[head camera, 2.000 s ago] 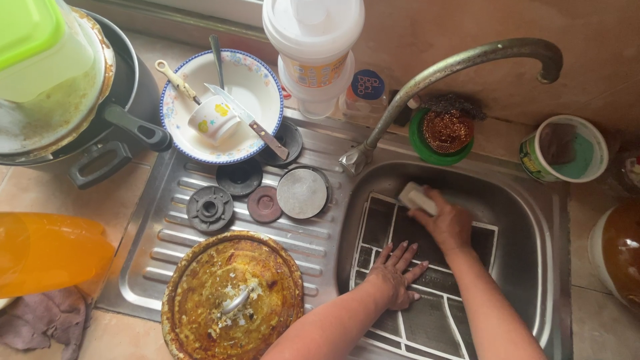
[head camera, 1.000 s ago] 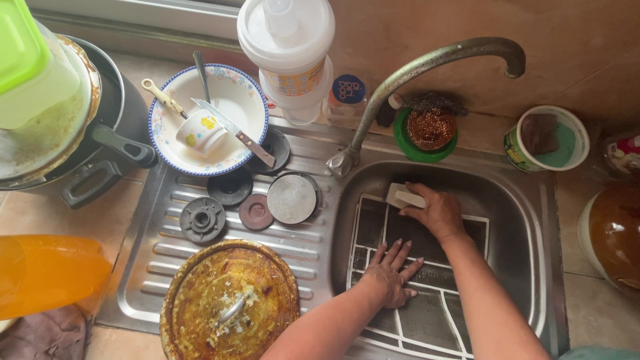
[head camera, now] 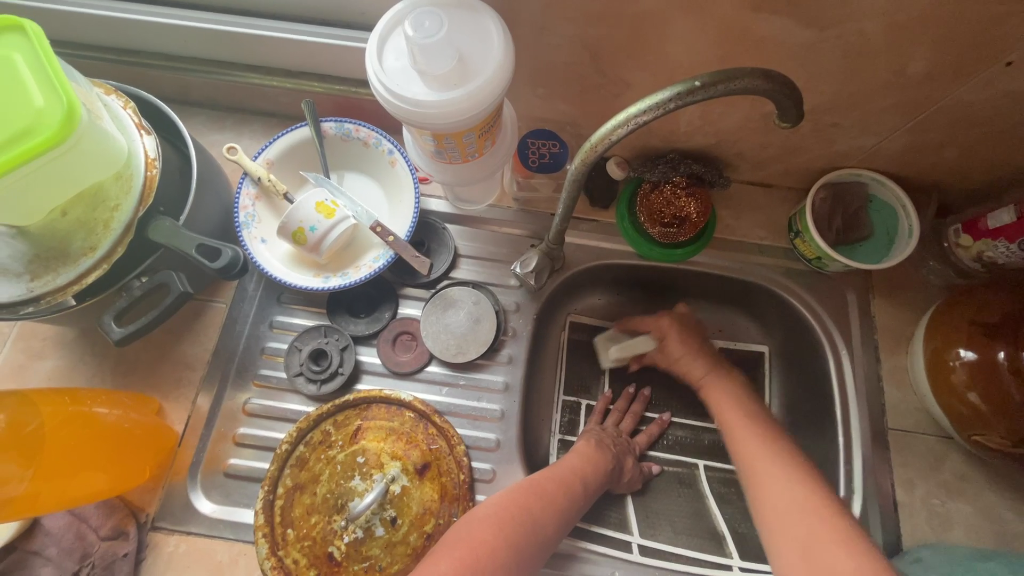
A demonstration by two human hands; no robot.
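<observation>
In the stainless steel sink basin [head camera: 808, 352] lies a dark mat with white lines [head camera: 672, 496]. My left hand [head camera: 620, 448] rests on it with fingers spread, palm down. Farther back on the mat, my right hand [head camera: 676, 344] grips a pale, handled scrubbing brush [head camera: 624, 348]; motion blurs it, and its bristles are hidden. A metal faucet [head camera: 664, 120] arches up behind the basin. Beside the basin, burner caps [head camera: 458, 324] and a burner ring [head camera: 320, 360] lie on the ribbed drainboard [head camera: 264, 408].
A stained round lid [head camera: 364, 488] and a bowl [head camera: 376, 160] with a cup and knife [head camera: 368, 224] are left of the basin. Behind stand a white plastic container [head camera: 440, 72], a green dish with a copper scourer [head camera: 672, 208] and a tub [head camera: 856, 220]. Pots [head camera: 196, 216] stand far left.
My right hand has moved the brush over the back part of the mat, now toward its left edge. My left hand stays on the mat. The view has shifted slightly.
</observation>
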